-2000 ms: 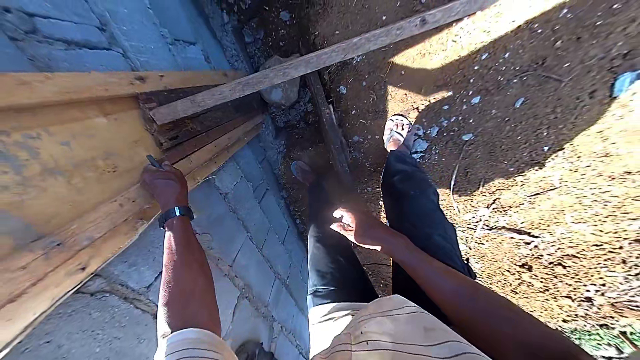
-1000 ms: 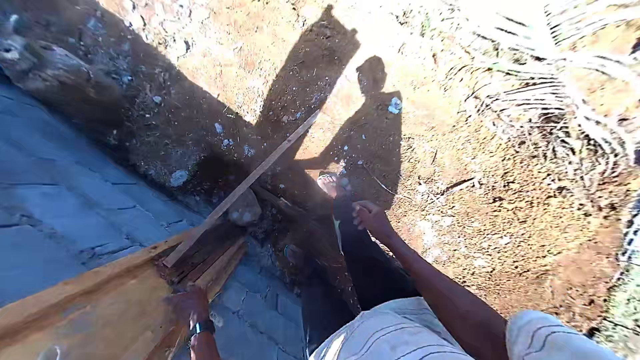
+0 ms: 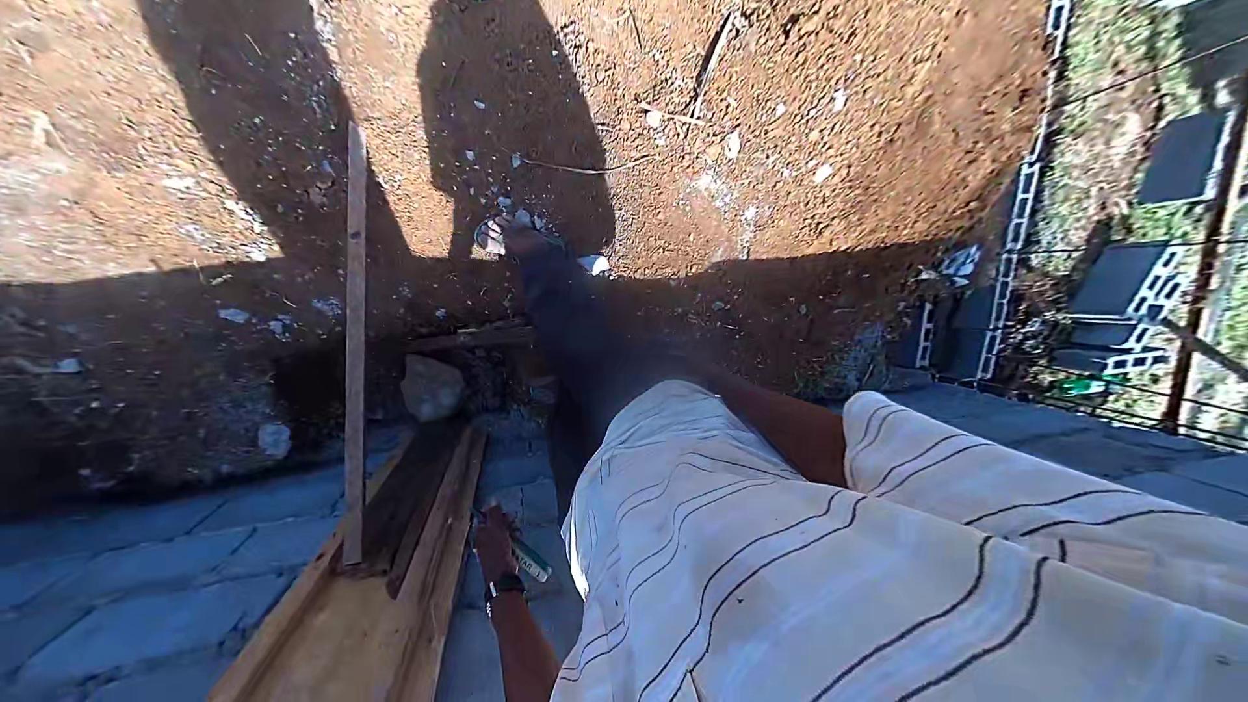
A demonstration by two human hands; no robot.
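Note:
My left hand point(image 3: 494, 542), with a dark band on its wrist, is closed on a slim hand tool point(image 3: 527, 559) with a light, lettered side; its exact kind cannot be told. The hand is just right of a wooden formwork panel point(image 3: 331, 624) with long boards along its edges. Dark wood pieces point(image 3: 419, 497) lie between those boards at the panel's upper end. A narrow wooden batten point(image 3: 355, 322) rests with one end there and reaches over the soil. My right forearm point(image 3: 780, 419) goes down behind my striped shirt, and the right hand is hidden.
A concrete block wall point(image 3: 146, 585) runs beside the panel. A large stone point(image 3: 433, 388) and a short board point(image 3: 473, 338) lie near my sandalled foot point(image 3: 493, 236). Stony soil point(image 3: 829, 156) spreads beyond. At right stand hollow blocks point(image 3: 1019, 214) and a rusty bar point(image 3: 1209, 253).
The view has swung strongly to the right. My right hand, seen in front of my legs in both earlier frames, is now out of sight. My left hand has gone from the panel to beside its edge.

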